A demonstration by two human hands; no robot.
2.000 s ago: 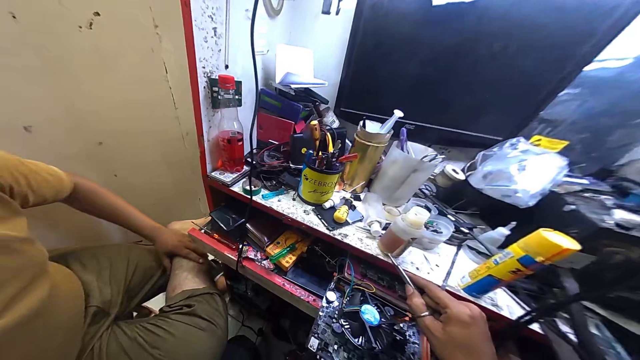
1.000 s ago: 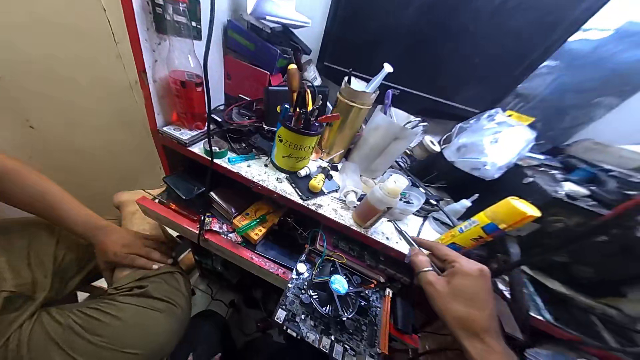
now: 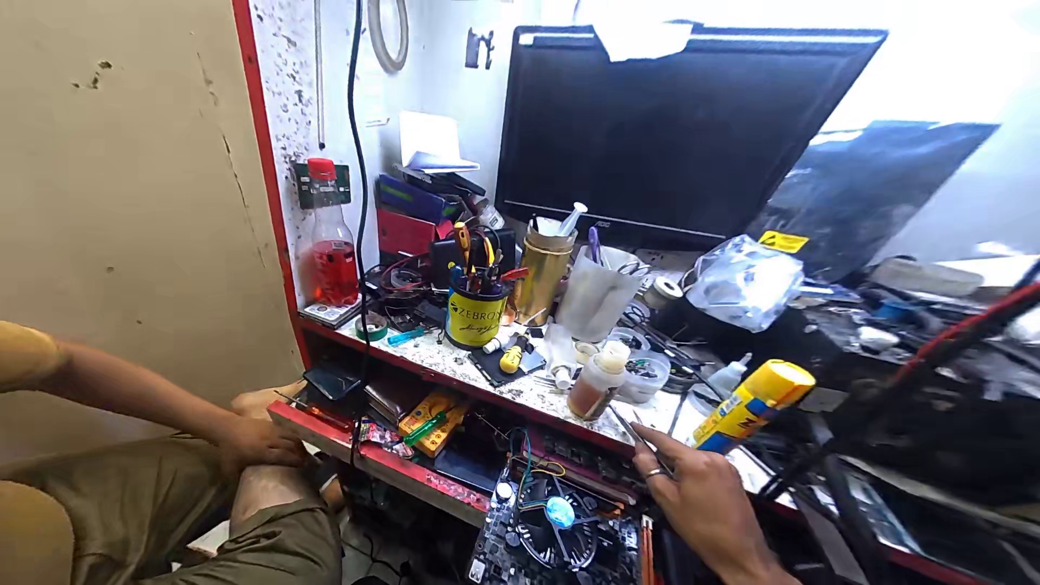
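In the head view my right hand (image 3: 699,496), a ring on one finger, grips slim metal tweezers (image 3: 630,426). Their tips point up-left, close to a small plastic bottle (image 3: 597,382) of brown liquid at the desk edge. A yellow and blue spray can (image 3: 756,402) leans just beyond my hand. Below and left of the hand lies a computer motherboard (image 3: 508,540) with a round black cooling fan (image 3: 556,528), its hub bluish-white. My left hand is out of view.
Another person's hand (image 3: 260,443) rests on a knee at left. The desk (image 3: 528,394) holds a yellow tool cup (image 3: 475,317), a brass-coloured canister (image 3: 544,272) and a round tub (image 3: 644,375). An open drawer (image 3: 382,459) holds a yellow multimeter (image 3: 435,418). A black cable (image 3: 357,162) hangs down.
The view has swung up and left since one second ago. My right hand keeps hold of the tweezers near the bottle.
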